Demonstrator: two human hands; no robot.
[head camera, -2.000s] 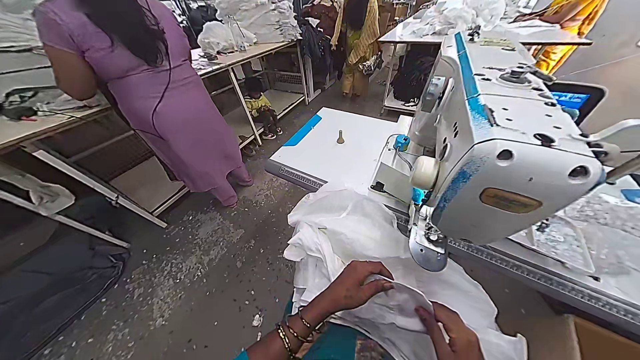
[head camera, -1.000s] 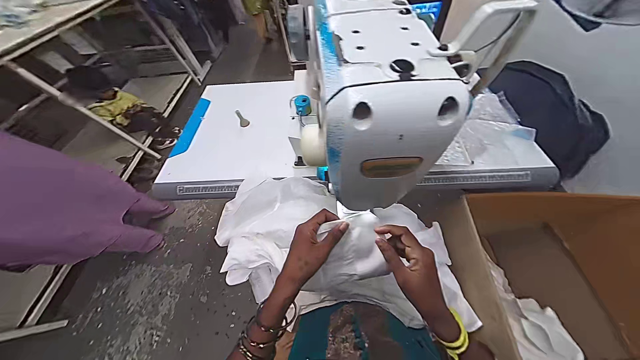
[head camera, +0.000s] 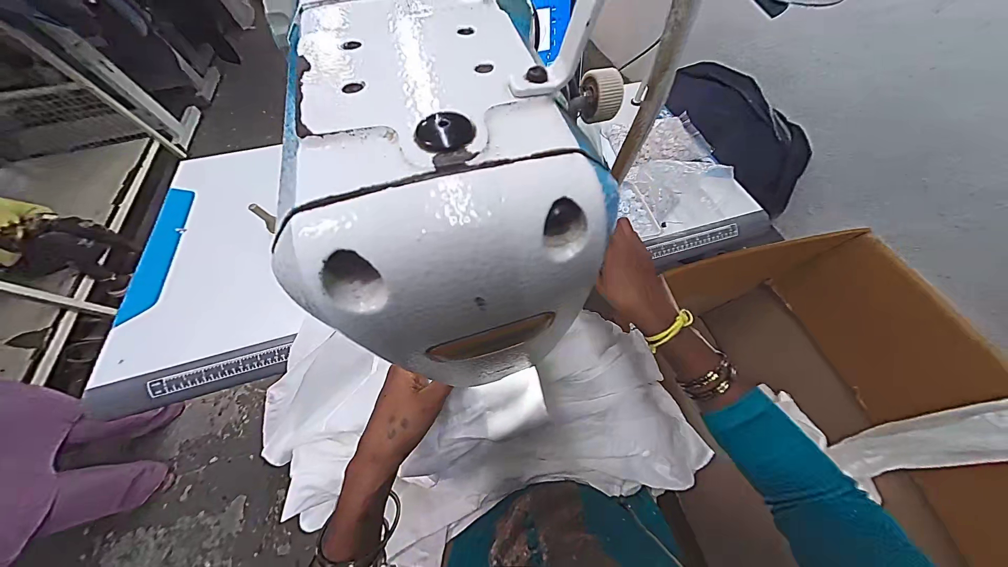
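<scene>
A white industrial sewing machine (head camera: 441, 236) with chipped blue paint fills the upper middle of the view, its head hiding the needle area. White fabric (head camera: 567, 441) lies bunched below it, over my lap. My left hand (head camera: 417, 386) reaches under the machine head at the fabric, its fingers hidden. My right hand (head camera: 630, 276) is at the right side of the head, beside the fabric, with its fingertips also behind the machine. Whether either hand grips anything does not show.
A cardboard box (head camera: 906, 315) with white cloth over its edge stands at the right. Plastic bags (head camera: 669, 173) lie on the machine table (head camera: 213, 299), near a dark bundle (head camera: 740, 134). At the left are a person in purple (head camera: 47, 465), a seated person and metal-framed racks (head camera: 94, 94).
Both hands have moved from the fabric in front of the machine to under and beside its head, where their fingers are hidden. The view has turned and come much closer to the machine.
</scene>
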